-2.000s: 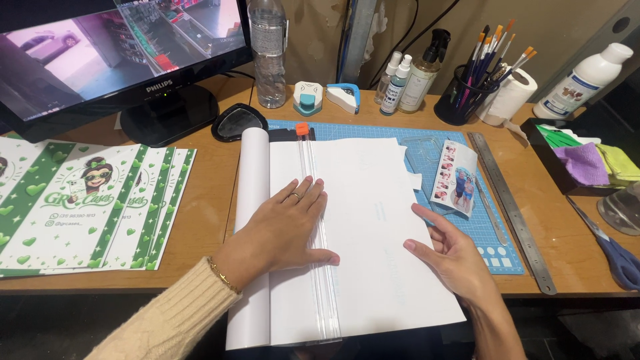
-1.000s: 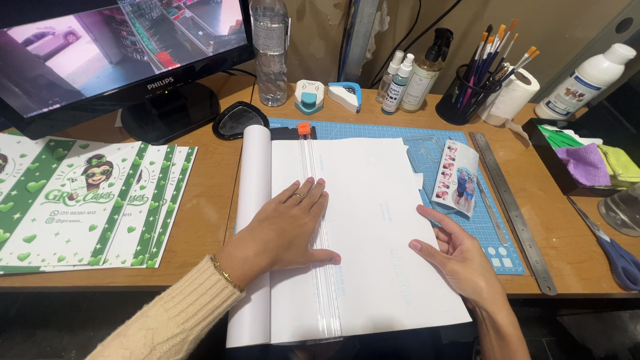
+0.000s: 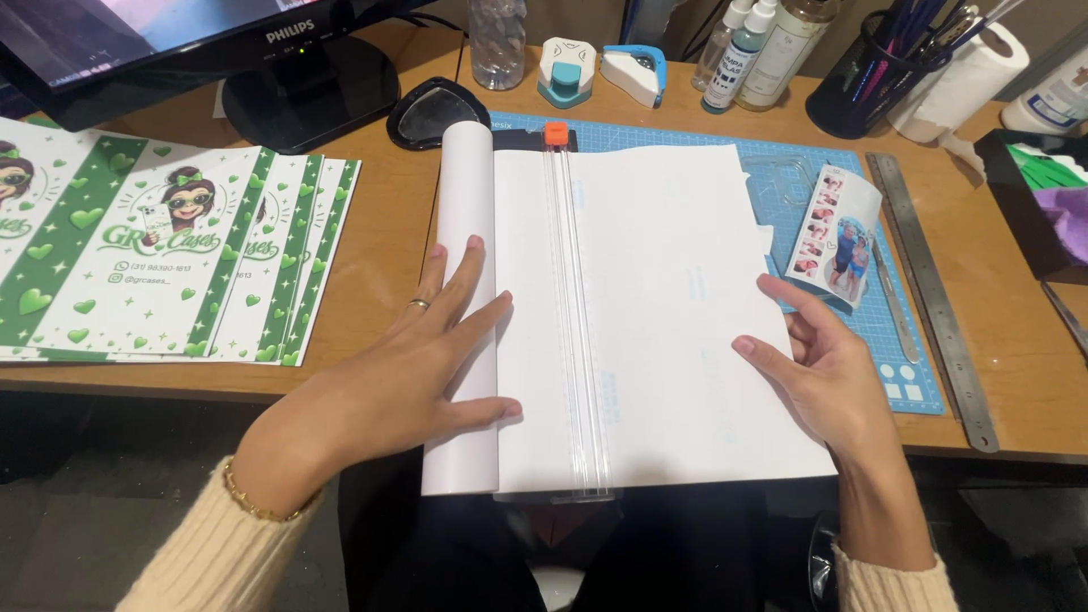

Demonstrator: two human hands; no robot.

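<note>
A white paper sheet (image 3: 671, 221) lies flat under the clear rail of a paper trimmer (image 3: 578, 340), its left part rolled into a tube (image 3: 467, 187). The trimmer's orange cutter head (image 3: 557, 134) sits at the far end of the rail. My left hand (image 3: 399, 365) rests with spread fingers over the roll, its thumb reaching the flat sheet. At the sheet's right edge, my right hand (image 3: 824, 357) holds the paper between thumb and fingers. A blue cutting mat (image 3: 918, 374) shows beneath, bearing a clear phone case (image 3: 778, 178), a printed photo sheet (image 3: 833, 238) and metal tweezers (image 3: 897, 310).
Printed green and white sheets (image 3: 170, 238) are stacked at left, before a monitor (image 3: 280, 51). A steel ruler (image 3: 931, 297) lies right of the mat. Behind stand a plastic bottle (image 3: 498, 42), two punches (image 3: 565, 72), (image 3: 635, 75) spray bottles (image 3: 735, 64) and a black brush cup (image 3: 858, 89).
My left hand has moved left, off the trimmer rail and onto the paper roll. My right hand remains at the sheet's right edge.
</note>
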